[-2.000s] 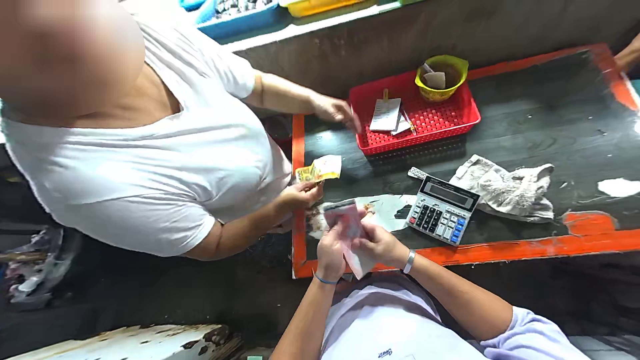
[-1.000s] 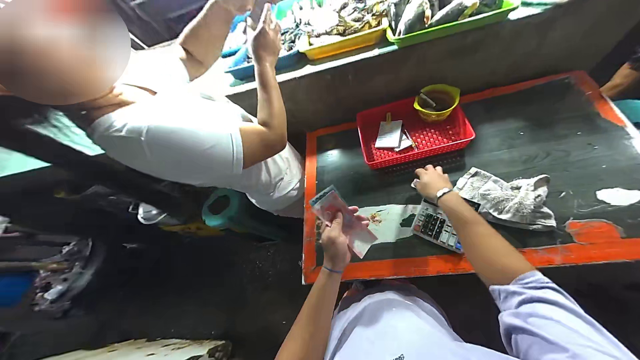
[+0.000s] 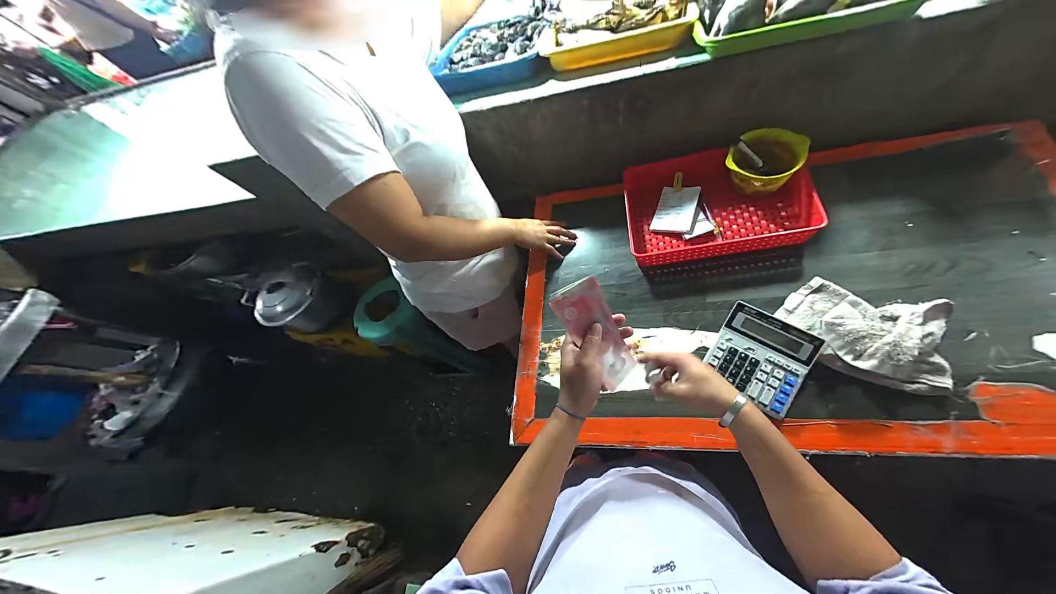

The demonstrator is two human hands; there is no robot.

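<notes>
Pinkish-red banknotes (image 3: 587,309) are gripped between the thumb and fingers of my left hand (image 3: 584,363), over the table's near left corner. Close by on the right is my right hand (image 3: 685,381), its index finger pointing at the lower end of the notes; whether it touches them or holds anything I cannot tell. A desk calculator (image 3: 763,359) lies just beyond my right hand, partly beside my wrist. Against its upper right side rests a crumpled grey-white cloth (image 3: 879,334).
A red plastic basket (image 3: 730,247) holds notepads (image 3: 676,209), a pen and a yellow bowl (image 3: 769,161). At the left, a person in a white shirt (image 3: 412,140) rests a hand on the table's orange-edged corner. Behind stand trays of seafood (image 3: 627,49).
My right hand has moved left from the calculator to beside the banknotes. The other person's raised arm of one second ago is lower, with a hand now on the table edge.
</notes>
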